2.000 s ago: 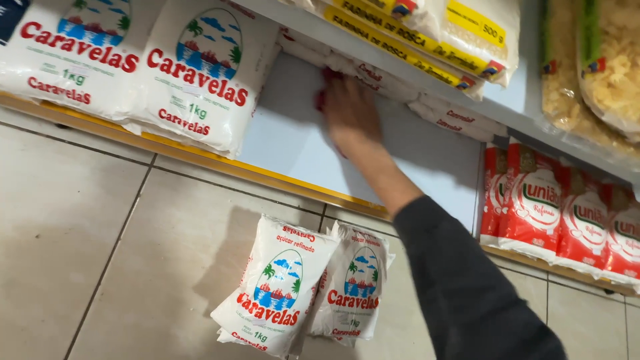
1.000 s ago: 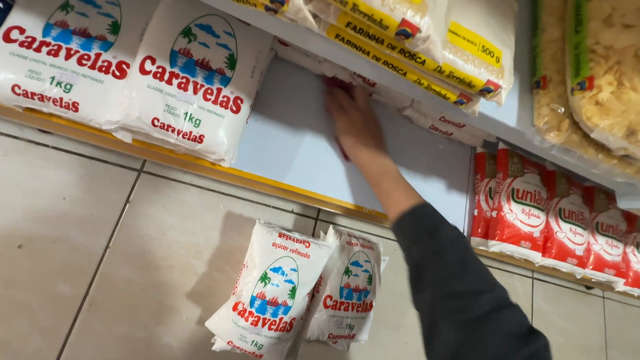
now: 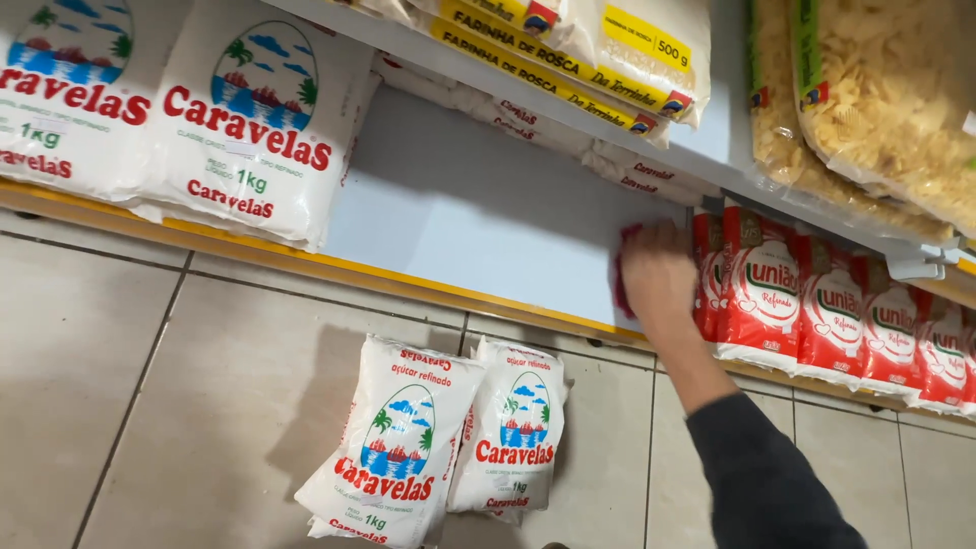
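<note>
My right hand (image 3: 660, 276), in a dark sleeve, presses a dark red cloth (image 3: 624, 271) onto the pale bottom shelf (image 3: 473, 206). It is at the right end of the bare stretch, beside the red União sugar packs (image 3: 762, 286). White Caravelas sugar bags (image 3: 259, 122) stand at the left of that stretch, and more Caravelas bags (image 3: 518, 122) lie along the back. On the tiled floor in front are two piles of Caravelas bags, a left one (image 3: 396, 450) and a right one (image 3: 518, 435). My left hand is out of view.
An upper shelf overhangs the bottom one, holding Farinha de Rosca breadcrumb packs (image 3: 549, 69) and clear bags of pasta (image 3: 892, 99). A yellow edge strip (image 3: 427, 282) runs along the front of the bottom shelf, above the floor tiles (image 3: 229, 381).
My right hand has moved with the red cloth from the back of the bare stretch to its right end, close to the red packs.
</note>
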